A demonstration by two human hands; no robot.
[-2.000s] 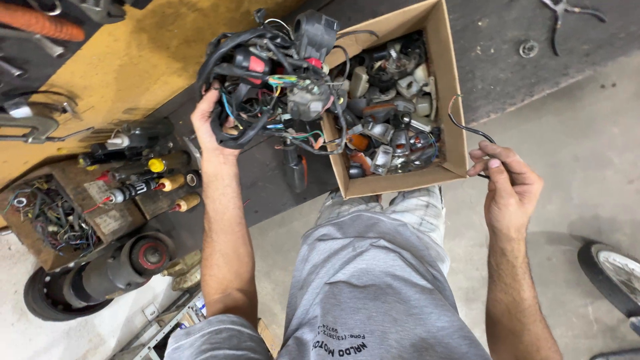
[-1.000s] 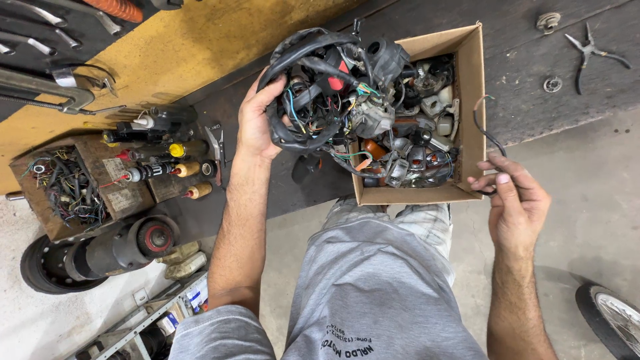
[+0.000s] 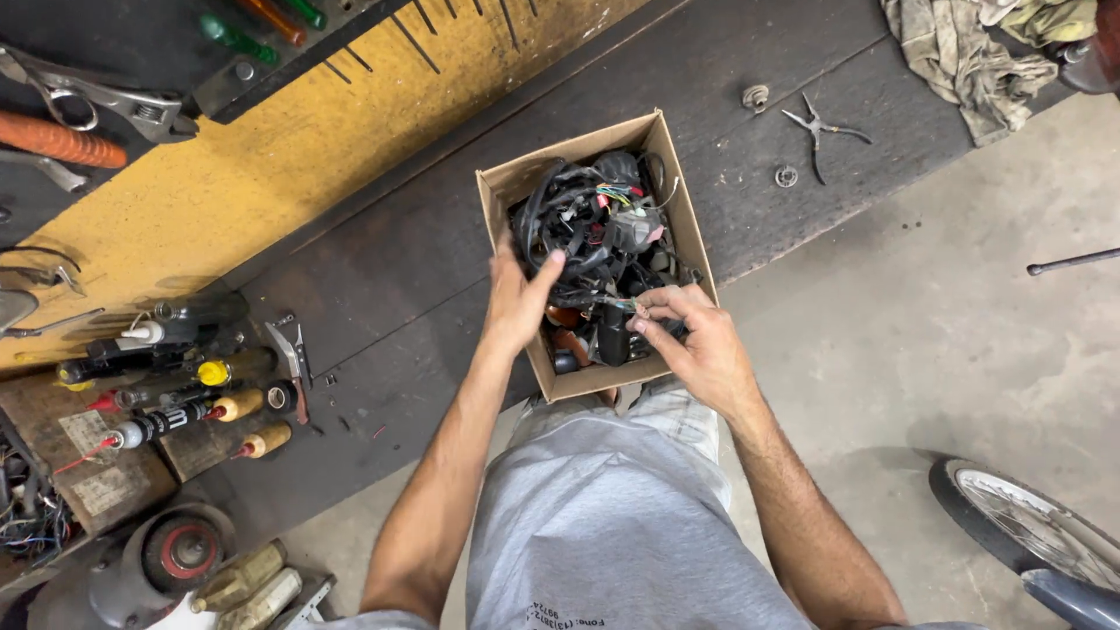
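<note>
A cardboard box [image 3: 588, 385] stands at the bench's front edge, with a bundle of black wiring harness [image 3: 569, 219] lying in its upper part. My left hand [image 3: 522, 293] is at the box's left wall, thumb over the rim against the harness; its fingers are hidden behind the wall. My right hand [image 3: 687, 332] pinches the wire ends [image 3: 628, 304] of the harness between thumb and fingers, over the box's right side. Beneath are a black cylindrical part [image 3: 612, 337] and orange lenses [image 3: 569, 343].
Pliers [image 3: 816, 131] and small metal parts [image 3: 786, 177] lie on the dark bench [image 3: 376, 271]. Spray cans and bottles [image 3: 236, 366], a knife [image 3: 293, 372] and a bench grinder [image 3: 181, 547] are at left. Rags [image 3: 945, 61] lie at upper right; a wheel [image 3: 1006, 516] stands lower right.
The harness has gone from being held up at the box's left to lying inside it. My right hand has moved from outside the box to over it. The view has shifted.
</note>
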